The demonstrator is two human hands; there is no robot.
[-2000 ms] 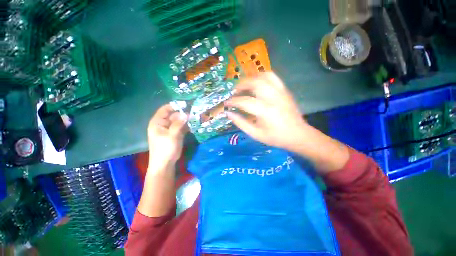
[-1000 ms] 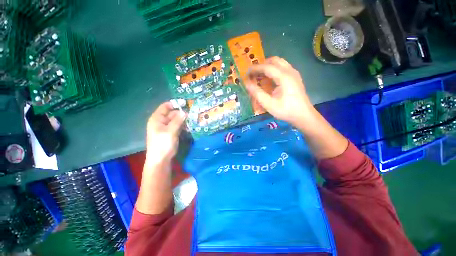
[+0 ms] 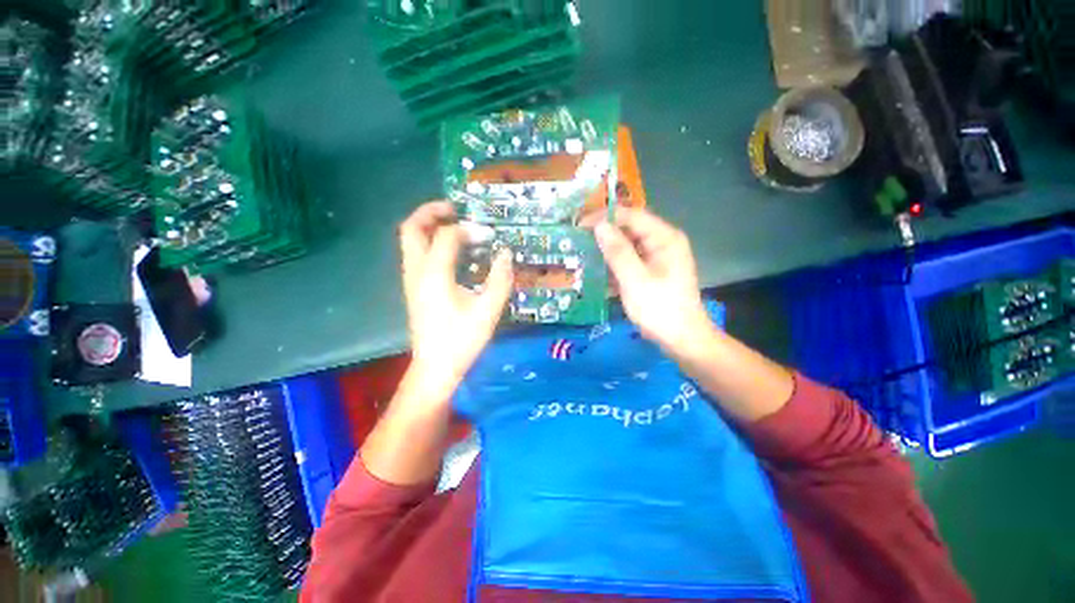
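Note:
A green circuit board (image 3: 536, 214) lies component side up in front of me, with two long openings showing orange. The orange fixture (image 3: 630, 171) shows past the board's right edge. My left hand (image 3: 454, 289) grips the board's left edge with thumb and fingers; a small white wrap shows at a fingertip. My right hand (image 3: 646, 265) holds the board's right edge between thumb and fingers. Whether the board touches the fixture is hard to tell.
Stacked boards stand behind (image 3: 483, 59) and at the left (image 3: 212, 189). The tip cleaner tin (image 3: 811, 136) and black iron stand (image 3: 931, 118) are at the right. Blue crates with boards (image 3: 931, 401) are below the bench edge. A white paper slip (image 3: 165, 330) lies at the left.
My right hand has moved from above the orange fixture to the board's right edge. The board now covers more of the fixture and sits squarer. My left hand has spread along the board's left edge.

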